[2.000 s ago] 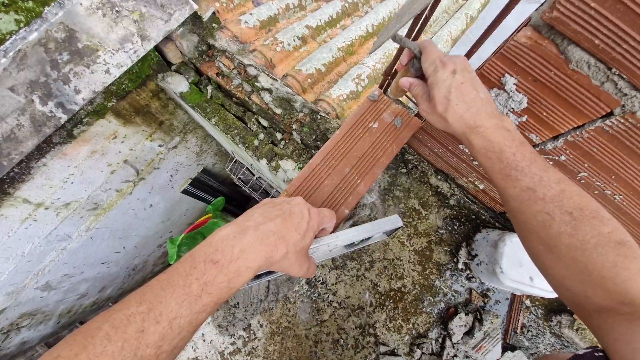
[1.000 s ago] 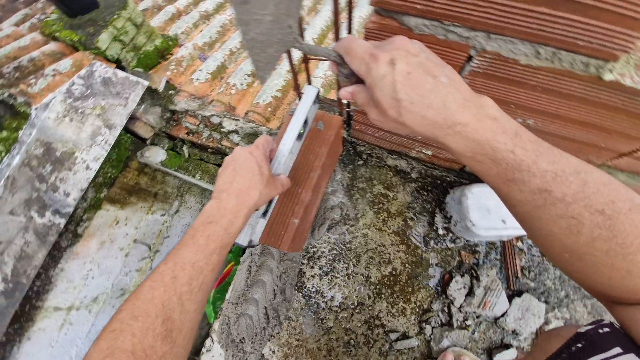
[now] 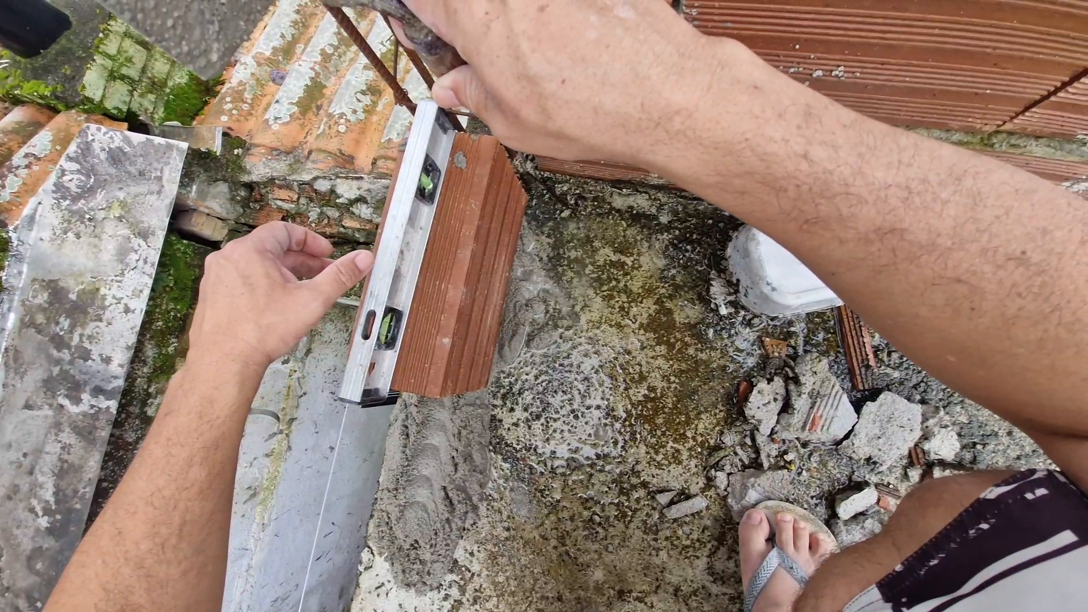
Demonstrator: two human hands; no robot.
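Note:
A metal spirit level (image 3: 403, 246) with green vials lies lengthwise along the top of a ribbed red clay block (image 3: 466, 272), near its left edge. Beside it on the left is my left hand (image 3: 276, 285), fingers apart, the thumb tip at the level's edge. My right hand (image 3: 552, 72), beyond the far end of the block, grips a trowel's handle (image 3: 429, 42); its blade is out of view. Wet mortar (image 3: 438, 484) stretches from under the block's near end toward me. A thin string (image 3: 327, 501) runs down from the level's near end.
Rusty steel rods (image 3: 374, 59) stand just beyond the block, before mossy clay roof tiles (image 3: 297, 93). A clay-block wall (image 3: 892, 59) rises at the upper right. A white plastic container (image 3: 778, 276) and concrete rubble (image 3: 884, 429) lie right, near my sandalled foot (image 3: 778, 544).
The level went from beside the block onto its top. The block now sits at a different angle. My left hand has let go of the level. My right hand still holds the trowel.

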